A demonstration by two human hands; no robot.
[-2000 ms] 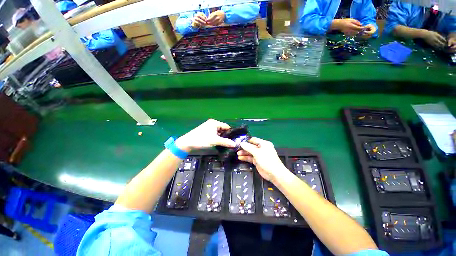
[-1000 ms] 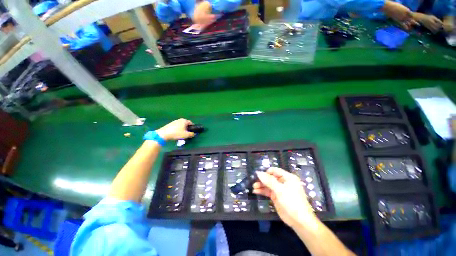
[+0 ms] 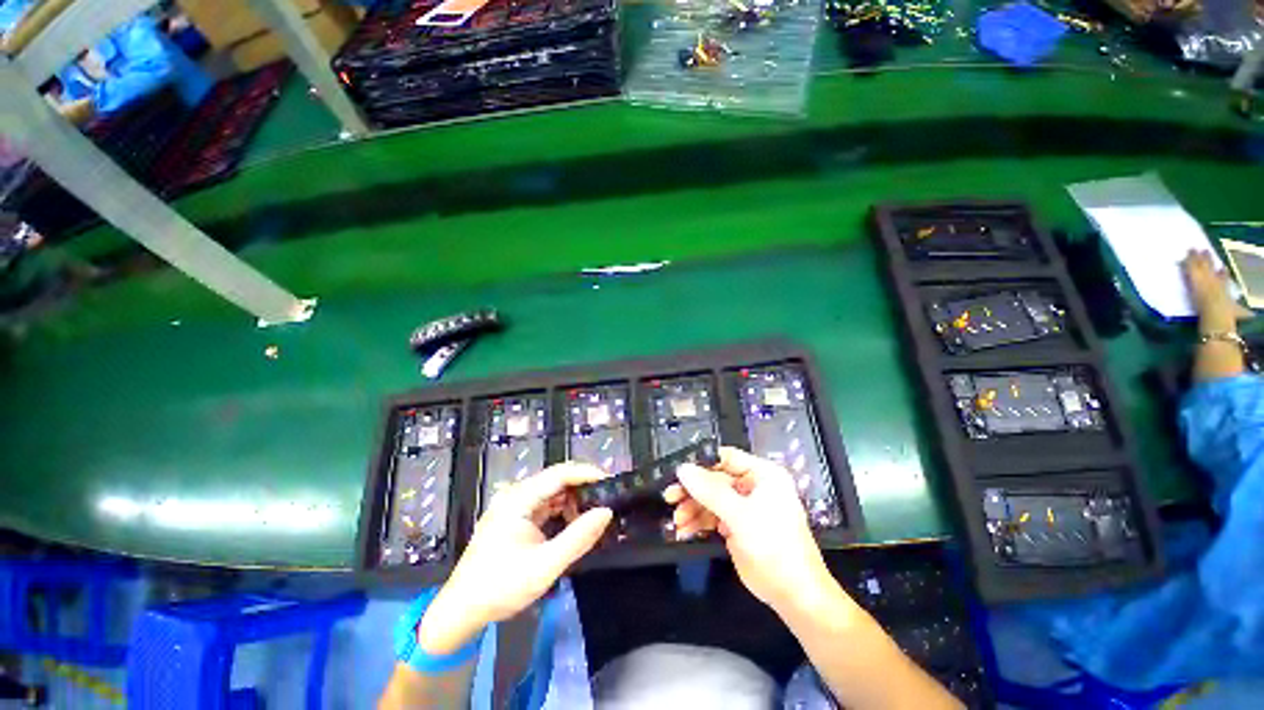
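Observation:
A short black carrier strip [image 3: 646,477] with a row of spots is held level between my two hands, above the foam tray. My left hand [image 3: 520,551] grips its left end and my right hand [image 3: 742,520] grips its right end. The black foam tray [image 3: 372,479] lies in front of me with several dark phone housings [image 3: 422,486] in its slots. My hands and the strip cover parts of the middle slots. Another curved black strip [image 3: 455,327] lies beyond the tray at left, with a whitish strip [image 3: 441,358] touching it.
A second foam tray [image 3: 957,465] with housings stands at right. Beyond it are white paper [image 3: 1139,243] and another person's hand [image 3: 1210,294]. A slanted pale post [image 3: 167,229] stands at left. Stacked black trays [image 3: 478,63] and a clear bag [image 3: 728,63] are at the back.
My left hand has left the strip beyond the tray and come back to hold the other strip with my right hand. The view has shifted, and the strip is now stretched between both hands.

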